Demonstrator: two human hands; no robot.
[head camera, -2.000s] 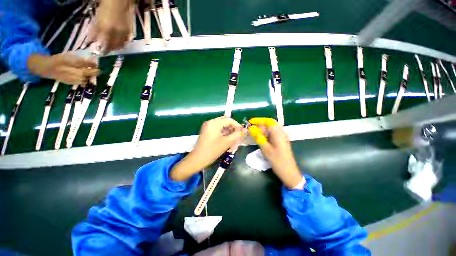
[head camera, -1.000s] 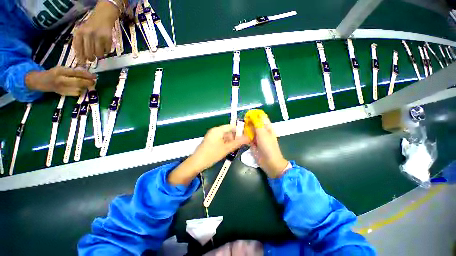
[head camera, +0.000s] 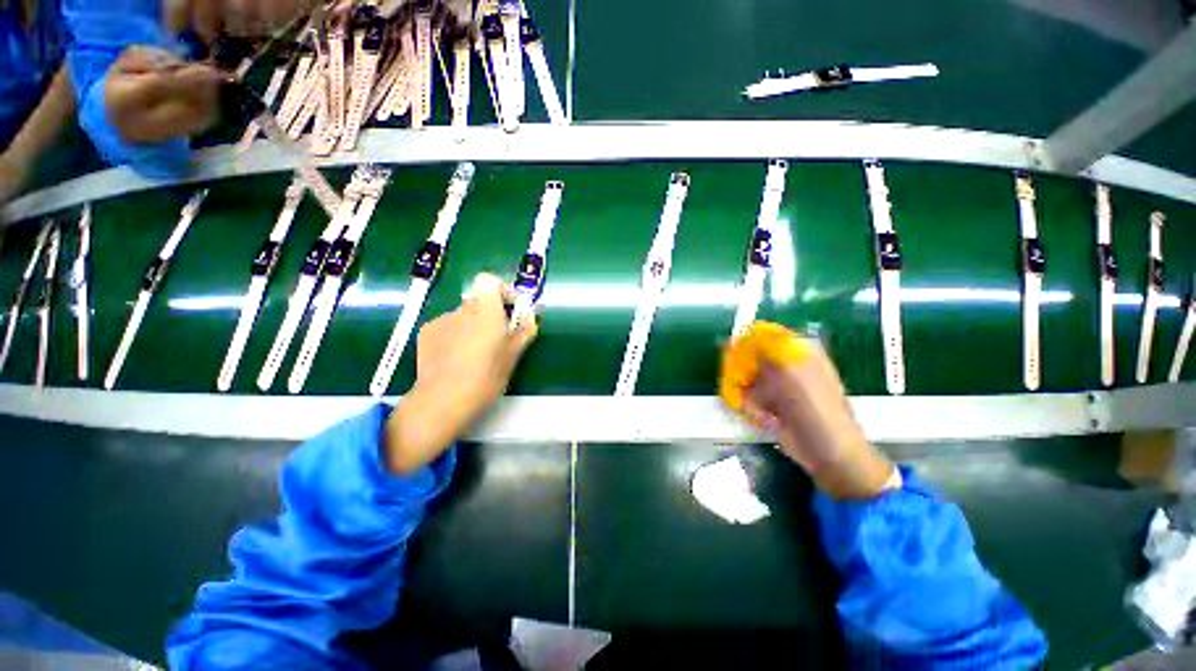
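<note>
My left hand (head camera: 459, 361) is over the green belt, its fingers closed around the lower strap of a watch (head camera: 530, 271) with its dark face up and buckle end pointing away; the rest of that strap is hidden. My right hand (head camera: 800, 400), with yellow-orange finger cots and slightly blurred, is over the belt's near rail. Its fingertips meet the lower strap of another watch (head camera: 761, 247); whether they grip it is unclear. Between my hands a watch (head camera: 656, 271) with a paler face lies on the belt, touched by neither hand.
The conveyor belt (head camera: 971, 328) carries spaced watches left and right. A white scrap (head camera: 729, 489) lies on the near bench, a clear bag (head camera: 1167, 577) and brown box (head camera: 1148, 456) at right. Across, another person's hands (head camera: 164, 95) work beside a watch pile (head camera: 380, 79); one watch (head camera: 833, 77) lies apart.
My hands were together over the near rail with a watch hanging over the bench; now they are apart, left hand at a watch on the belt. The view has shifted.
</note>
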